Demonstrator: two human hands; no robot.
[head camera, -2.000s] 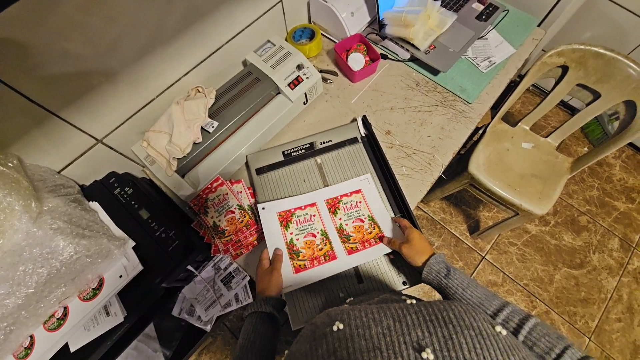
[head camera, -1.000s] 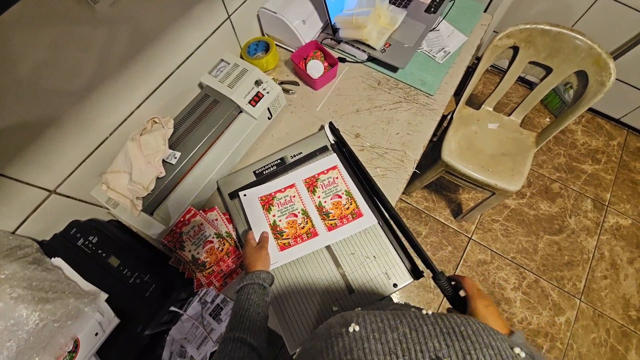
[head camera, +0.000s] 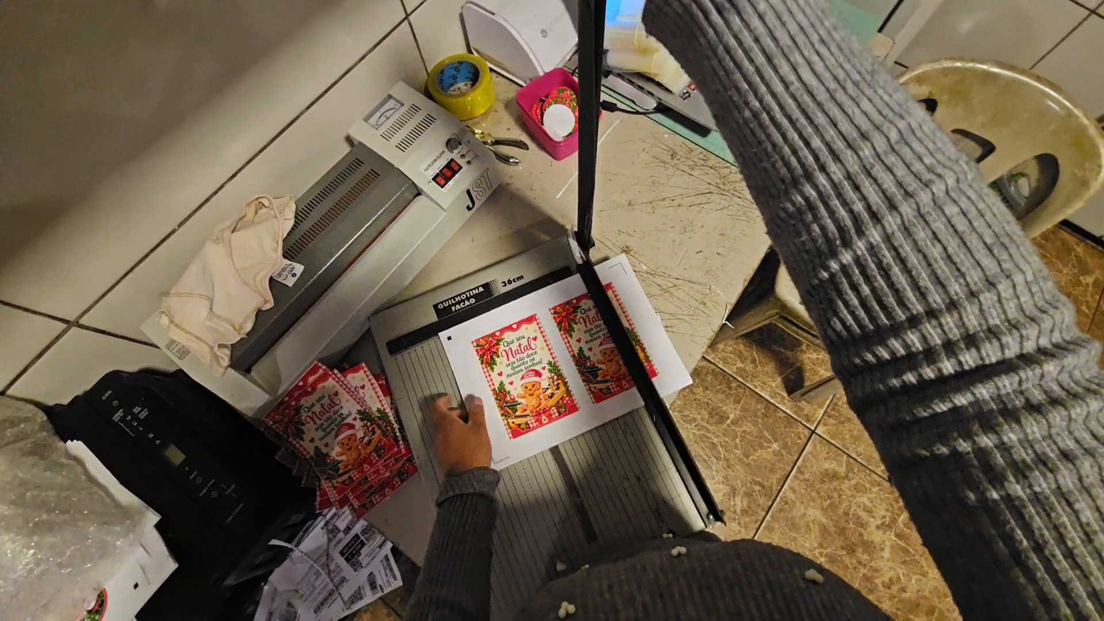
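A guillotine paper cutter (head camera: 517, 509) lies on the table in front of me. On its bed is a white sheet (head camera: 457, 345) printed with two red Christmas cards, its right part passing under the black bar at the cutter's edge. My left hand (head camera: 461, 434) rests on the bed at the sheet's left edge, fingers on or beside the paper; whether it grips is unclear. The cutter's blade arm (head camera: 589, 129) stands raised. My right arm reaches up beside it, and its hand is beyond the top of the view. A pile of cut red cards (head camera: 345, 435) lies left of the cutter.
Behind the cutter stand a laminator (head camera: 379, 198) with a cloth (head camera: 228, 285) on it, yellow tape (head camera: 461, 86), pliers (head camera: 500, 145) and a pink box (head camera: 552, 112). A black printer (head camera: 172, 474) and printed papers (head camera: 332, 565) are at left, a plastic chair (head camera: 992, 95) at right.
The blade arm, low at my right hand one second ago, is now raised. The sheet has moved right, under the bar. Two seconds ago both hands held the sheet.
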